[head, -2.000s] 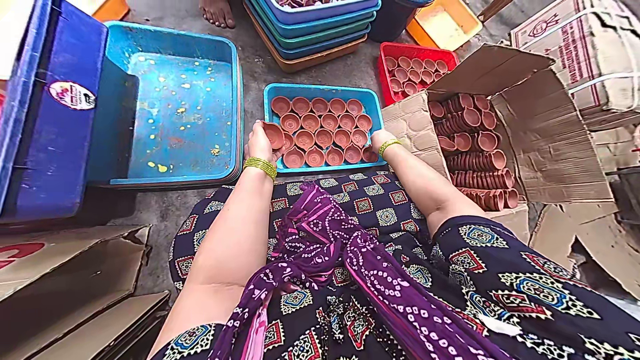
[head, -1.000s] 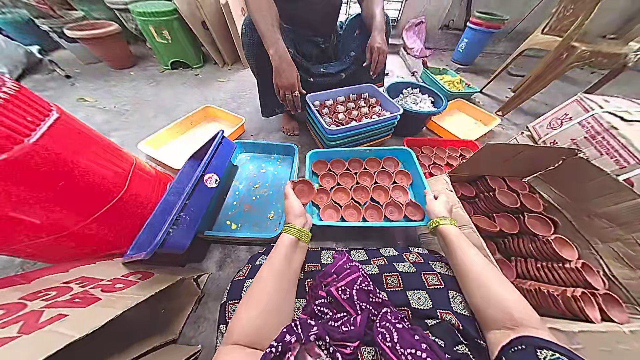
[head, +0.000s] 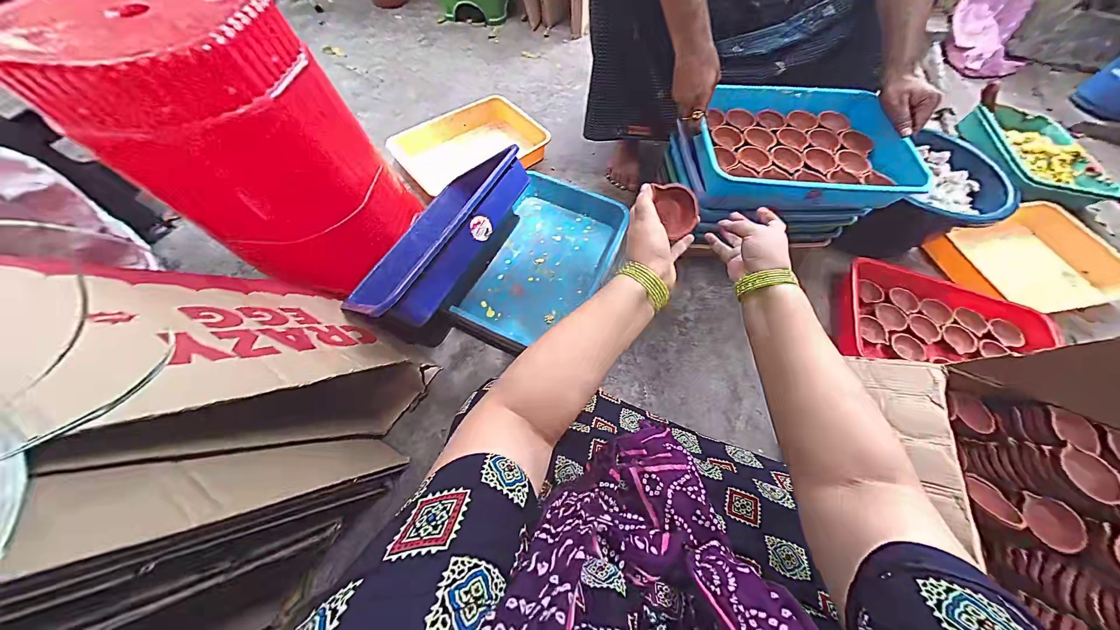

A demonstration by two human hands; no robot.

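Note:
My left hand [head: 652, 232] holds a small clay lamp bowl [head: 675, 211] by its rim, in front of the tray stack. Just to its right, my right hand [head: 752, 243] is empty, fingers spread, touching nothing that I can make out. Beyond my hands, a blue plastic tray [head: 822, 194] filled with rows of clay bowls [head: 786, 158] is held at its sides by another person's hands [head: 910, 101], over a stack of trays. Both my wrists carry green bangles.
A dark blue tray [head: 437, 245] leans on a light blue tray [head: 560, 254] at left, beside a large red container [head: 219, 131]. At right are a red tray of bowls [head: 1046, 328], an orange tray [head: 1041, 254] and a carton of clay bowls [head: 919, 437]. Flattened cartons [head: 201, 350] lie lower left.
The filled blue tray has gone from between my hands to the other person's hands, farther away. My right hand has let go of it. My left hand still holds the single bowl.

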